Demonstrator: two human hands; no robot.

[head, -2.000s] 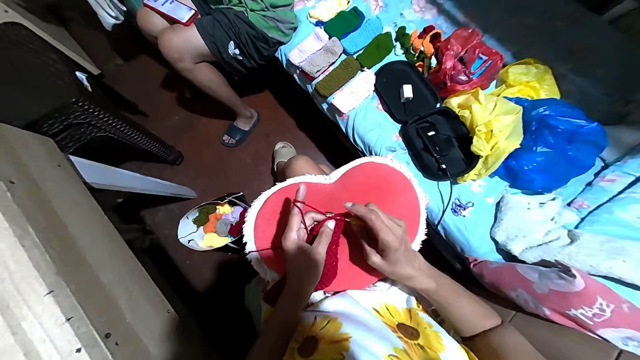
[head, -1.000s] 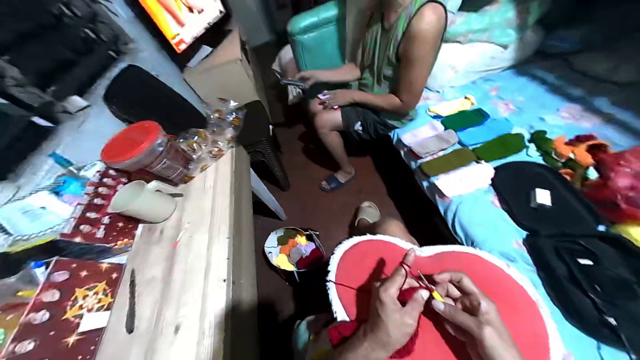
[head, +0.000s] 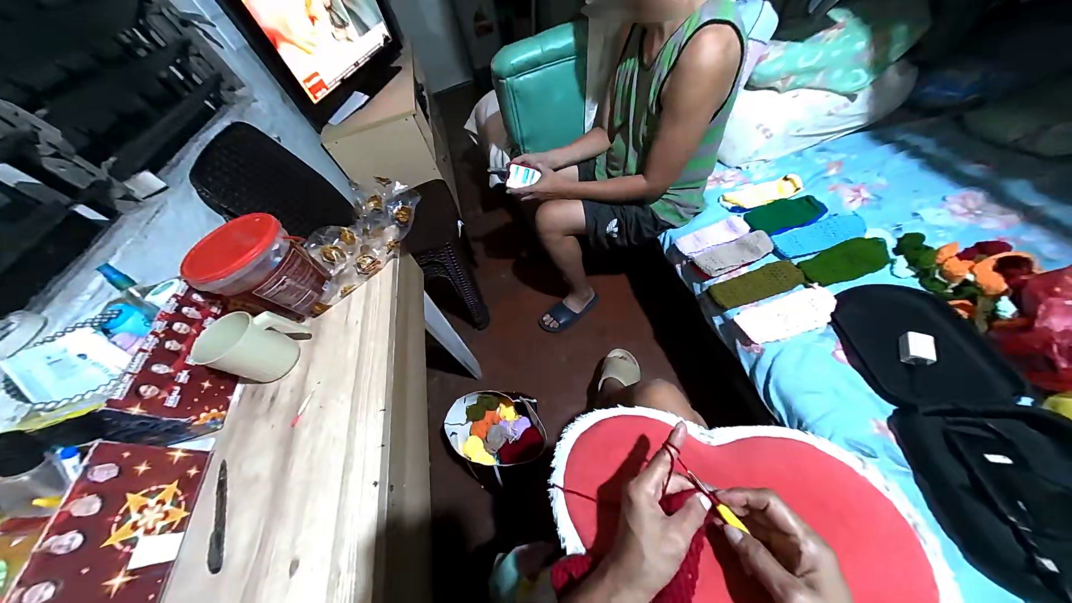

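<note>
My left hand [head: 649,523] pinches a dark red crocheted piece [head: 688,559], with dark red yarn looped over its raised index finger. My right hand [head: 779,540] holds a crochet hook with a yellow handle [head: 730,517], its metal tip at the yarn near the left fingertips. Both hands are over a red heart-shaped cushion [head: 804,456] with a white fringed edge, which lies on my lap. Part of the crocheted piece is hidden behind my left hand. A strand of yarn crosses the cushion's left side.
A container of colored yarn [head: 496,429] stands on the floor. Left is a wooden table [head: 335,469] with a mug [head: 247,345] and red-lidded tub [head: 251,264]. Crocheted pieces [head: 758,285] and an open black case [head: 963,469] lie on the bed. A seated person [head: 662,126] holds a phone.
The view has swung left, bringing the table and the seated person's upper body into sight. My hands stay on the crochet work over the cushion.
</note>
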